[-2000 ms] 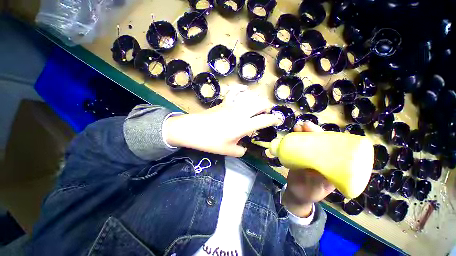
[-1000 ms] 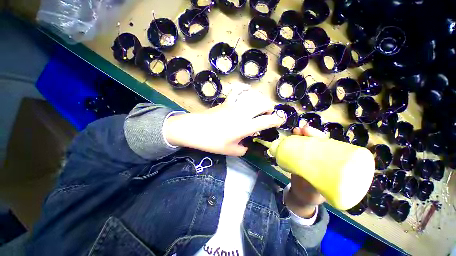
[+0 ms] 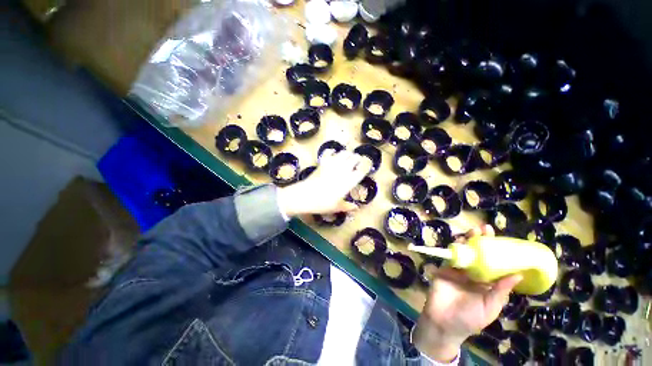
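Many small glossy black cup-shaped housings with pale tan centres stand on the pale tabletop. My left hand [image 3: 325, 187] is over the near left part of the group, its fingertips and thumb around the left side of one housing [image 3: 362, 191]. The glare on the fingers hides whether they grip it. My right hand [image 3: 463, 304] is wrapped around a yellow squeeze bottle [image 3: 511, 263] at the right. The bottle lies nearly level, its thin pale nozzle pointing left, close above standing housings. No glue can be made out.
A dense heap of shiny black pieces [image 3: 565, 143] fills the far right, with a thin pale ring on it. A clear crinkled bag [image 3: 207, 64] lies at the left table corner, white rounded pieces [image 3: 320, 13] beyond it. A blue bin [image 3: 136, 182] is below the green table edge [image 3: 329, 254].
The view has shifted, showing more of the bag and white pieces. The bottle nozzle has moved away from my left hand. My left hand is now among housings further from the table edge.
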